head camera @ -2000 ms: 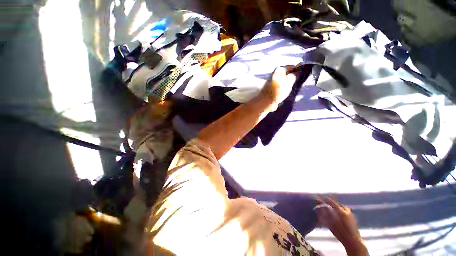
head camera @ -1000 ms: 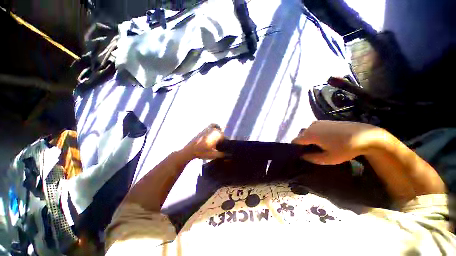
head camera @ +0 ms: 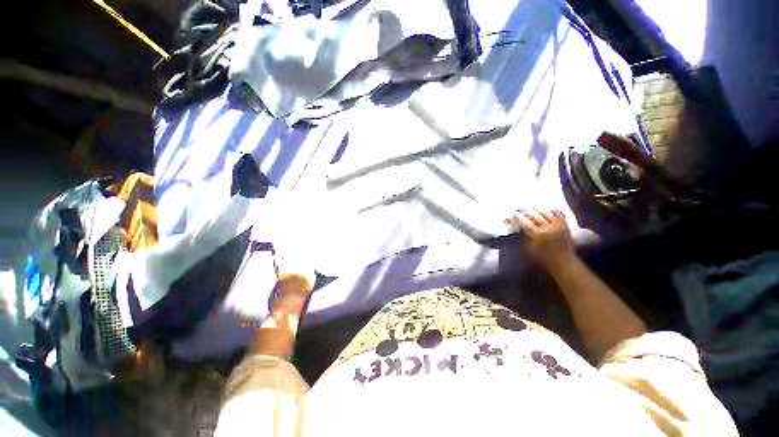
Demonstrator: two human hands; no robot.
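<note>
A pale garment panel (head camera: 384,218) lies spread on the pressing table, with raised creases across its middle. My left hand (head camera: 292,294) is at its near left corner, glaring in the sun. Its fingertips cannot be made out. My right hand (head camera: 544,235) is at the near right edge, its fingers over the cloth and its thumb hidden. The iron (head camera: 611,175) stands at the table's right side, apart from my right hand.
Pale panels with dark edges (head camera: 299,64) are heaped at the far side. Another pale and dark piece (head camera: 196,239) hangs over the left edge. A perforated basket (head camera: 109,299) with cloth stands at left. Pale bricks (head camera: 666,111) are beyond the iron. A yellow cord (head camera: 128,27) is at upper left.
The view has swung from the left side to the table front. The dark folded piece held between both hands a second ago now lies opened, pale side up. My hands have moved apart.
</note>
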